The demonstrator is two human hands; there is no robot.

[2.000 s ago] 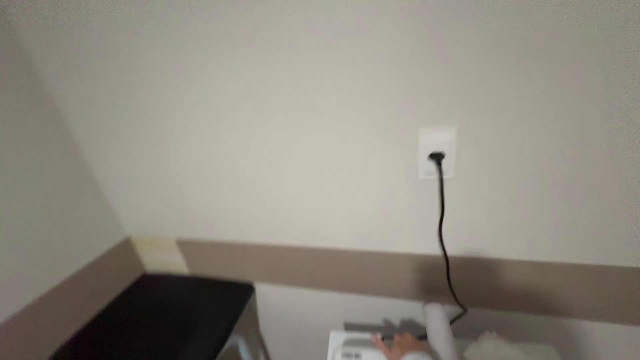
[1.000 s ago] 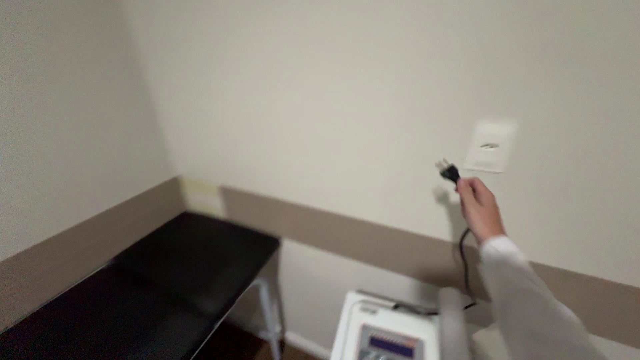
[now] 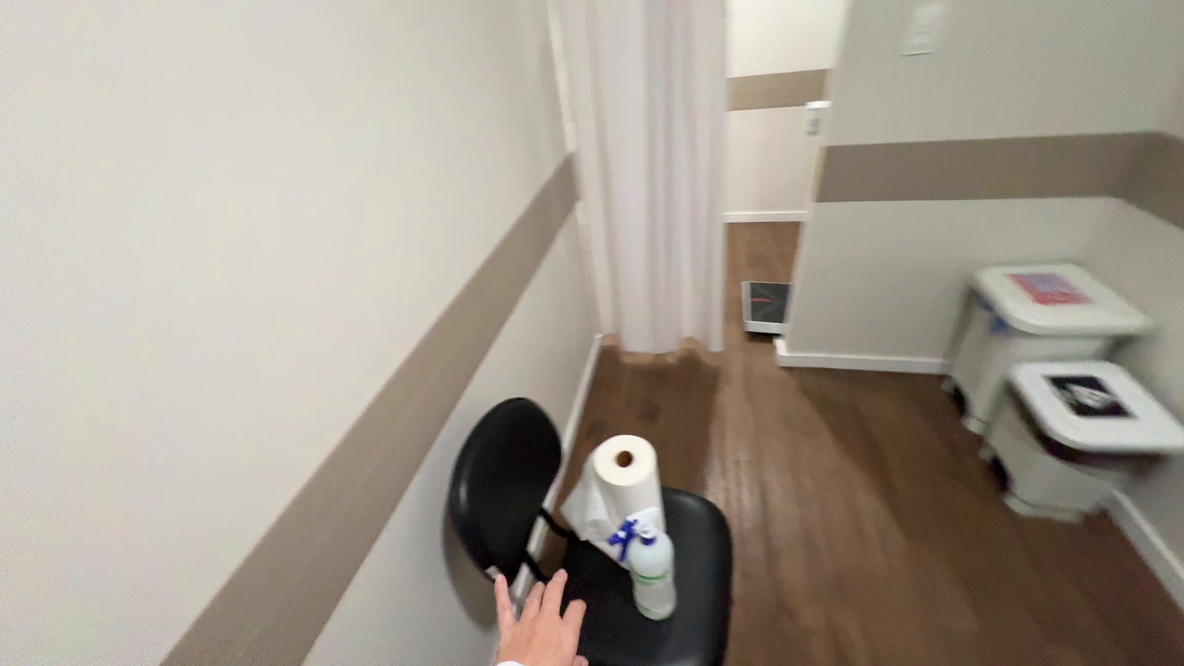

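My left hand, with a white cuff at the wrist, is at the bottom, fingers spread and holding nothing. It overlaps the lower backrest and seat edge of a black padded chair; whether it touches the chair cannot be told. On the seat stand a white paper towel roll, upright with a loose sheet hanging at its side, and a clear spray bottle with a blue and white trigger head. The bottle stands just in front of the roll. My right hand is out of view.
A wall with a brown band runs along the left. Beyond the chair hangs a pale curtain, with a flat floor scale past it. Two lidded white bins, one larger and one smaller, stand at the right on the wooden floor.
The view has swung from the wall outlet and the machine to the chair and curtain. My right hand, which held a black power plug beside the outlet, has left the view.
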